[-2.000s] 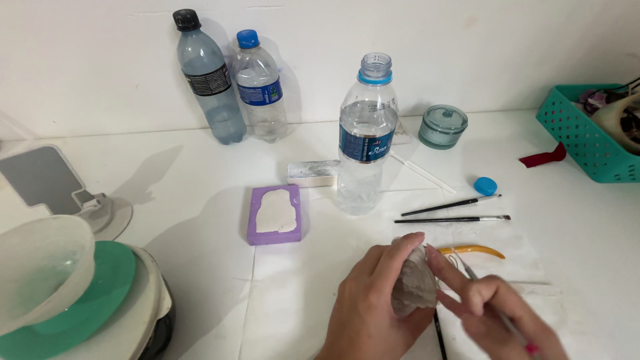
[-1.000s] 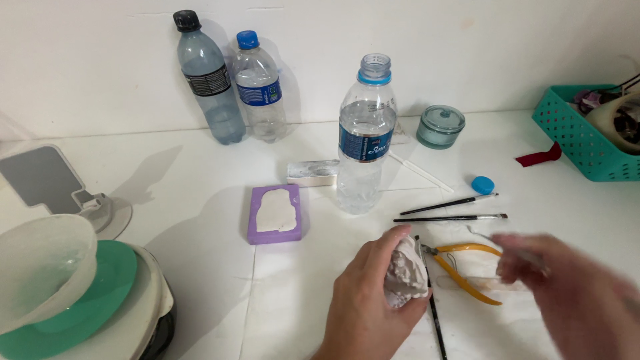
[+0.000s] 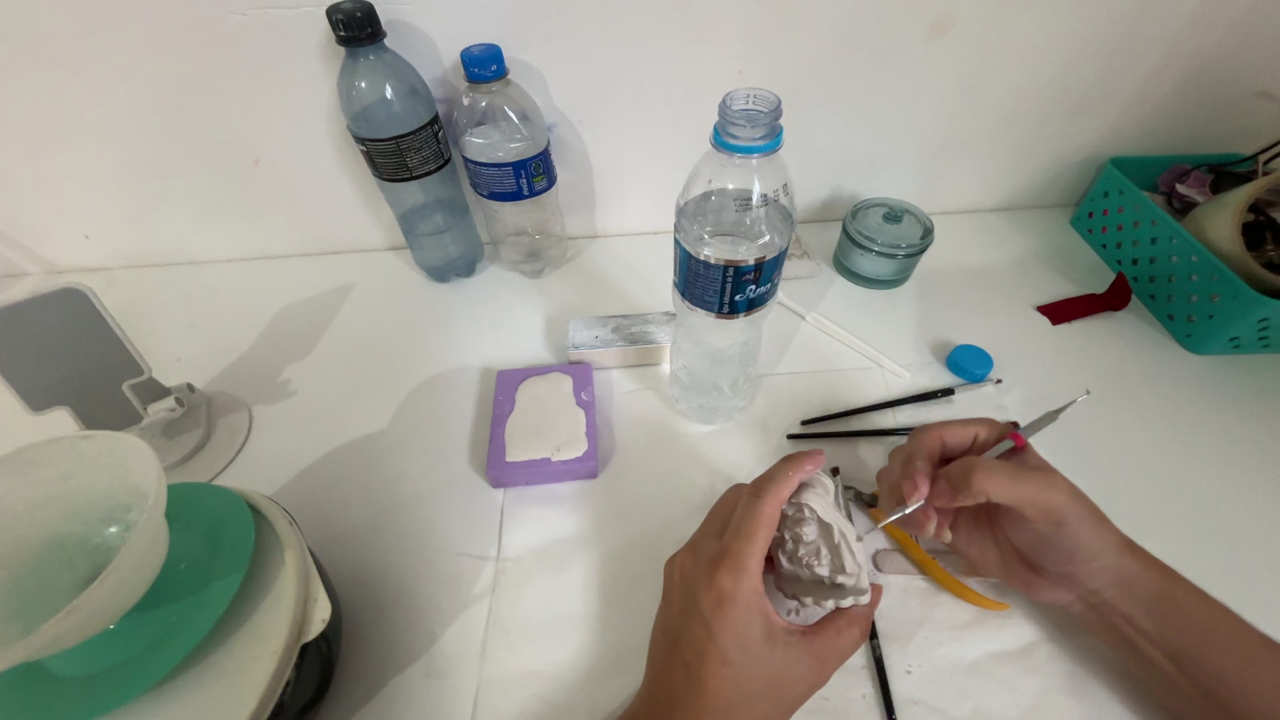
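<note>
My left hand grips a small white plaster figure with a carved relief facing up. In my right hand is a double-ended metal sculpting tool, its lower tip at or very near the figure's right edge; contact cannot be told. Yellow-handled pliers lie partly hidden beneath my right hand. A black-handled brush runs under the figure, and two more brushes lie beyond my hands. A purple mold filled with white material sits to the left.
An uncapped water bottle stands behind my hands, near a blue cap, a lidded glass jar and a sanding block. Two capped bottles lean on the wall. Stacked bowls are left, a teal basket right.
My right hand has come back from the right to the figure, now with the tool's tip beside it. The figure has been turned in my left hand, so its relief shows.
</note>
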